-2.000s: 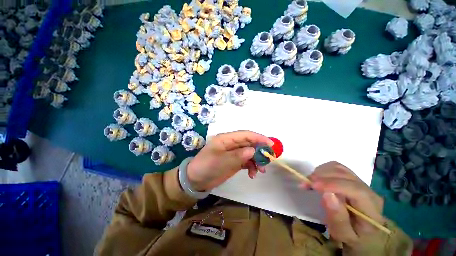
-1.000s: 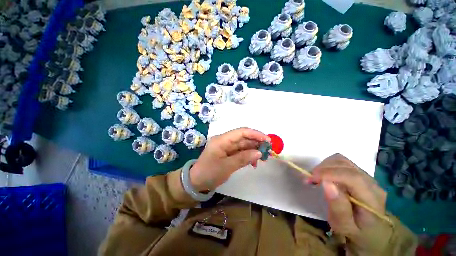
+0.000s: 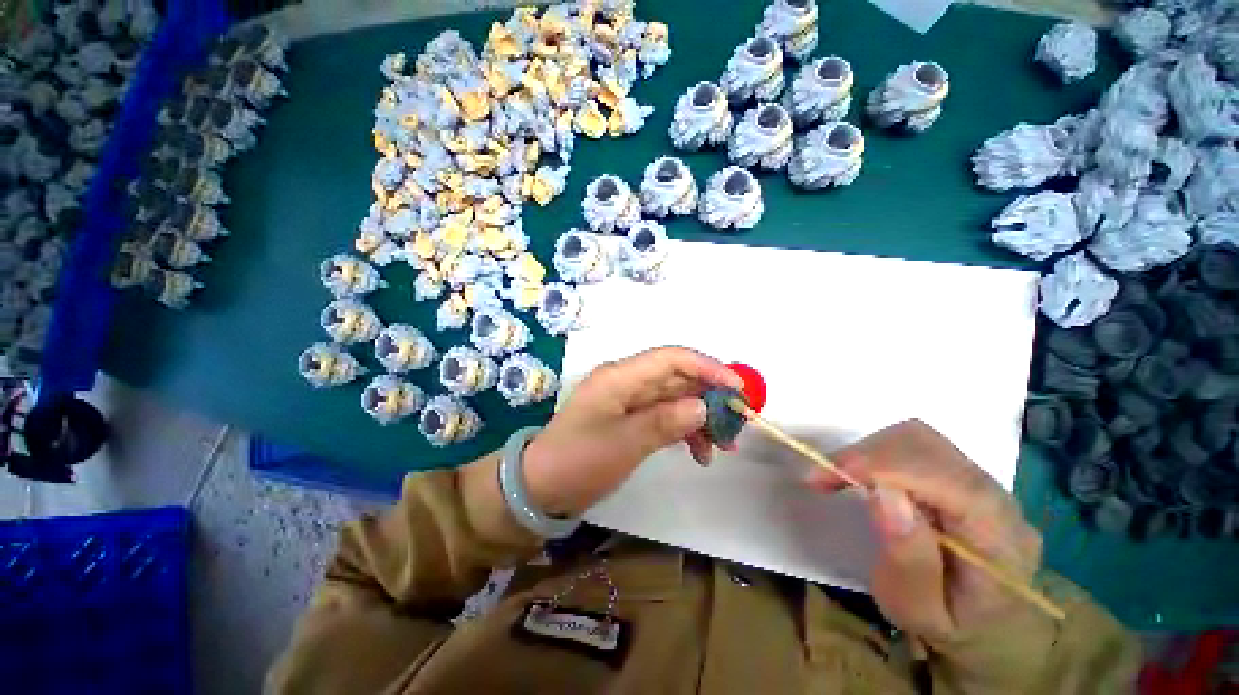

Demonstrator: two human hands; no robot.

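My left hand (image 3: 618, 428) is shut on a dark grey cap (image 3: 724, 417), held between thumb and fingers above the white sheet (image 3: 870, 319). My right hand (image 3: 938, 523) grips a thin pale wooden stick (image 3: 809, 452) like a pen. The stick's tip touches or overlaps the cap's upper edge; the exact contact cannot be told. A red dish (image 3: 747, 386) lies on the sheet just behind the cap, partly hidden by the cap and fingers.
Pale grey bodies (image 3: 764, 136) stand behind the sheet. Grey-and-yellow pieces (image 3: 476, 149) are heaped at centre-left, joined pieces (image 3: 468, 369) below. Right: pale bodies (image 3: 1141, 204) above dark caps (image 3: 1141, 394). A blue tray's edge (image 3: 116, 177) runs along the left.
The cap has tilted and turned in my left hand's fingers, and the stick's tip has shifted with it at the cap's edge. Both hands stay in nearly the same place.
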